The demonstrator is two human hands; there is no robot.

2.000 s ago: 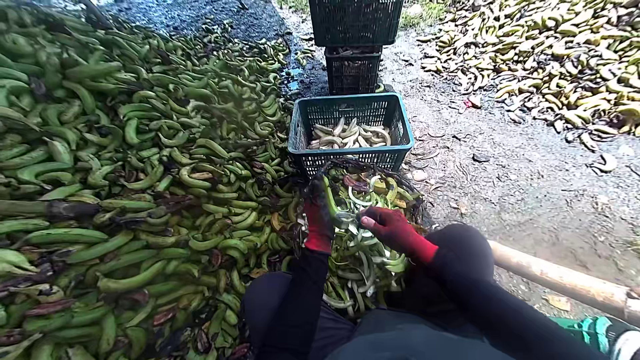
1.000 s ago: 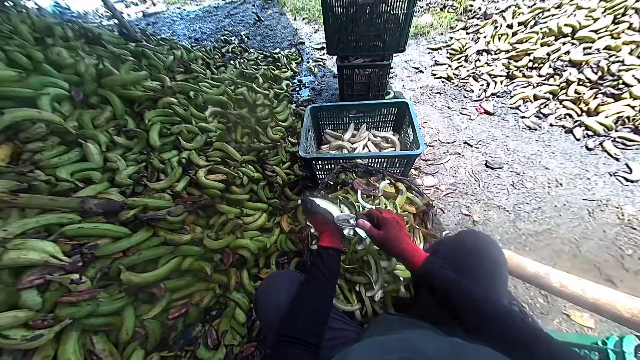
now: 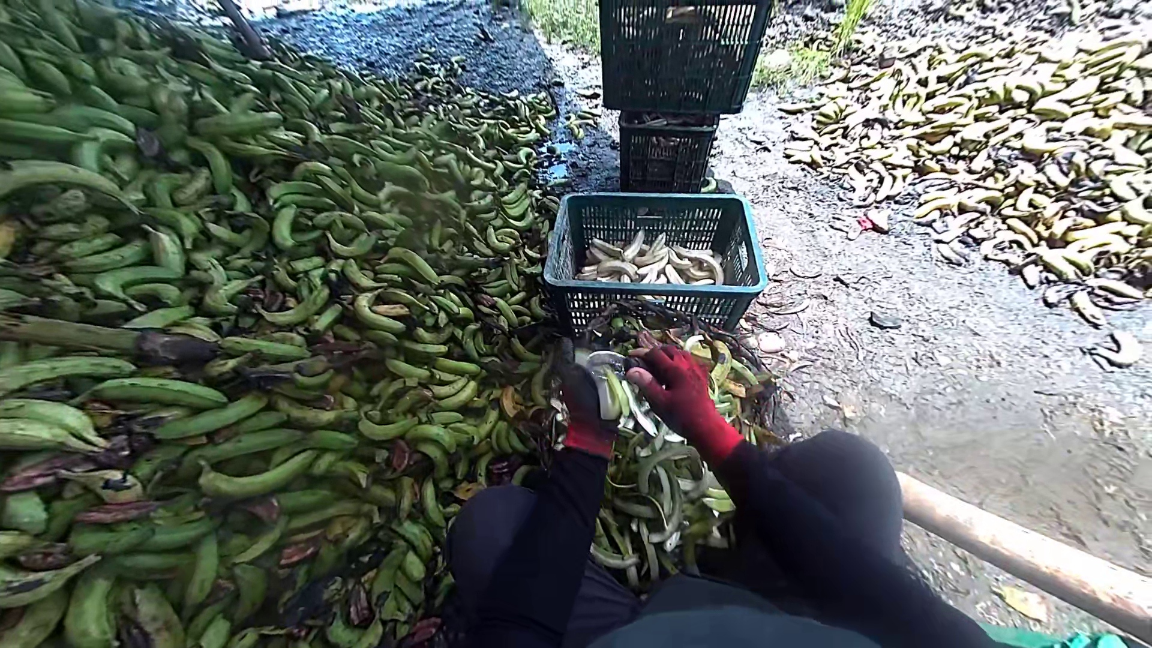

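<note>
My left hand (image 3: 587, 400), in a red and dark glove, is closed around a partly peeled plantain (image 3: 609, 396). Close on its right is my right hand (image 3: 670, 387), in a red glove, with its fingers at a loose strip of green peel; whether it also holds a tool cannot be seen. Below both hands lies a heap of plantain peels (image 3: 661, 495) between my knees. Just beyond the heap stands a green plastic crate (image 3: 655, 290) with several peeled plantains (image 3: 648, 261) in it.
A large pile of green plantains (image 3: 225, 396) spreads along the left. Dark crates (image 3: 668, 153) are stacked behind the green one. More yellowish plantains (image 3: 1017, 135) cover the ground at upper right. A pole (image 3: 1026, 549) lies by my right knee.
Two seconds ago the fruit at my left hand looked green; now pale flesh shows and a strip of peel hangs loose. Both hands remain over the peel heap.
</note>
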